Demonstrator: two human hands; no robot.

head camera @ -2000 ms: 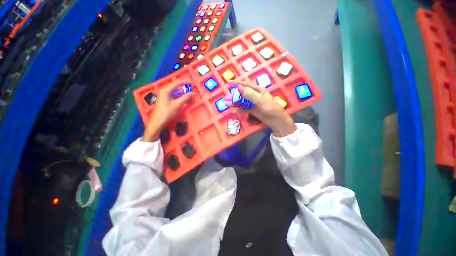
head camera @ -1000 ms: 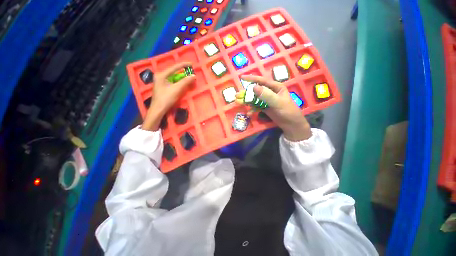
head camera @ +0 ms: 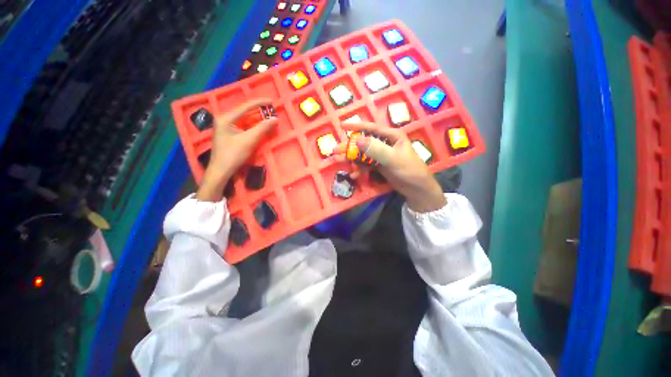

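Observation:
A red-orange compartment tray point(head camera: 290, 153) lies tilted in front of me. Lit cubes in white, yellow and blue fill many of its right pockets; dark unlit cubes point(head camera: 264, 214) sit at its left. A silver-grey cube point(head camera: 343, 185) is near the lower edge. My left hand point(head camera: 239, 140) is over the left part and holds a small cube glowing red-orange point(head camera: 266, 113) between its fingertips. My right hand point(head camera: 390, 156) is over the lower right part, its fingers closed around a cube glowing orange point(head camera: 354, 147). The fingers partly hide both held cubes and some pockets.
A second loaded tray point(head camera: 282, 37) with coloured lights lies beyond. A green bench with a blue rail point(head camera: 593, 221) runs along the right, with red trays point(head camera: 647, 169) on it. A tape roll point(head camera: 86, 271) is at left, a cardboard piece point(head camera: 559, 243) at right.
The held cubes' glow has changed from blue to green to red-orange, and tray lights have changed colour. The tray shifted up and right, then slightly left. Both hands keep their grips.

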